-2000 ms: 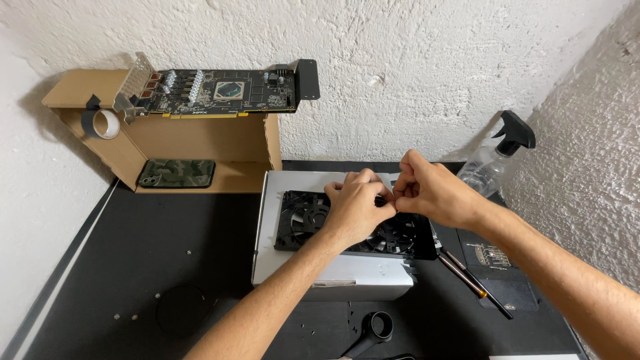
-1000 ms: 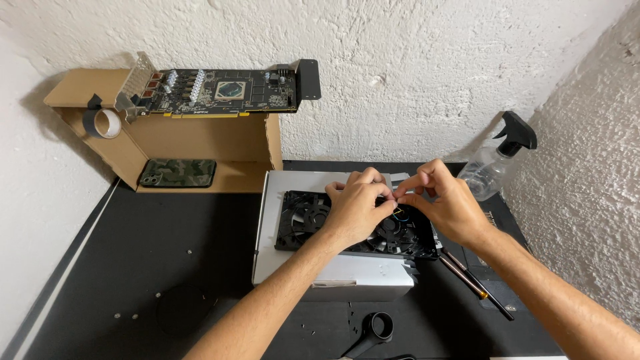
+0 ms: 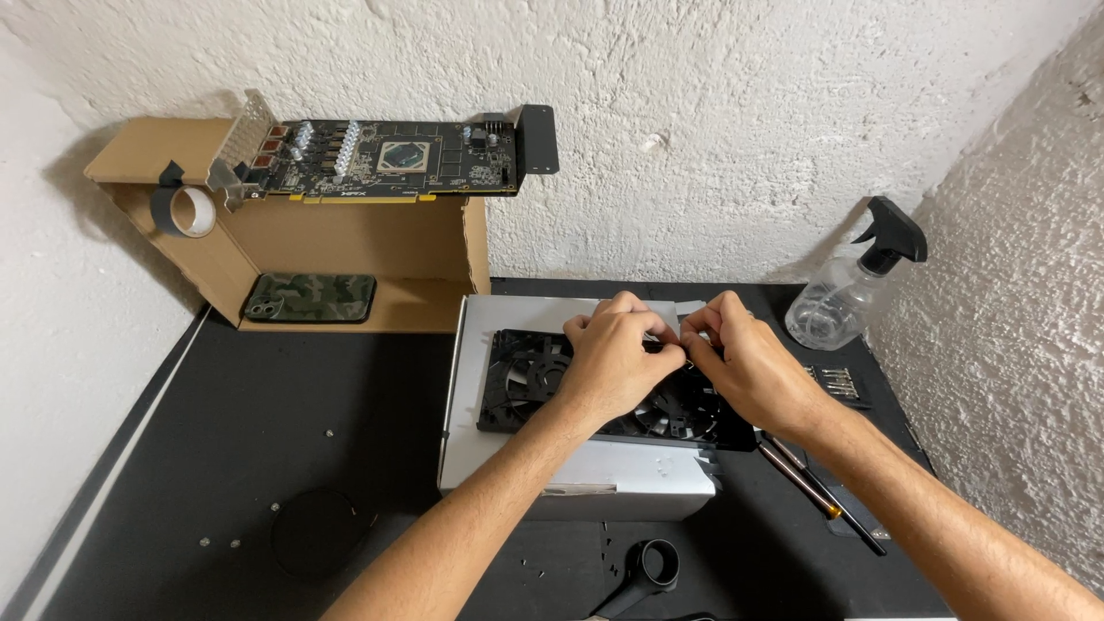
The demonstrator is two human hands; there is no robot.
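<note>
A black graphics-card fan shroud [image 3: 517, 414] with fans lies on a white box [image 3: 500, 461]. Over its upper edge my left hand [image 3: 617, 354] has thumb and index finger pinched together. My right hand [image 3: 746, 362] meets it from the right, fingertips nearly touching the left ones. Something small and thin, perhaps a fan cable, is between the fingertips, largely hidden by them. Behind, on a cardboard box [image 3: 159, 151], rests a bare graphics card circuit board [image 3: 405, 159] with its chip showing.
A roll of tape [image 3: 197, 212] hangs on the cardboard box, above a camouflage-cased phone [image 3: 310, 297]. At right stand a spray bottle [image 3: 832, 302], screwdriver bits [image 3: 838, 382] and two slim tools [image 3: 798, 479]. Small screws [image 3: 541, 573] and a black ring-ended tool [image 3: 660, 562] lie in front.
My right hand has come down and in towards my left hand at the shroud's upper edge. The left hand has stayed at nearly the same place.
</note>
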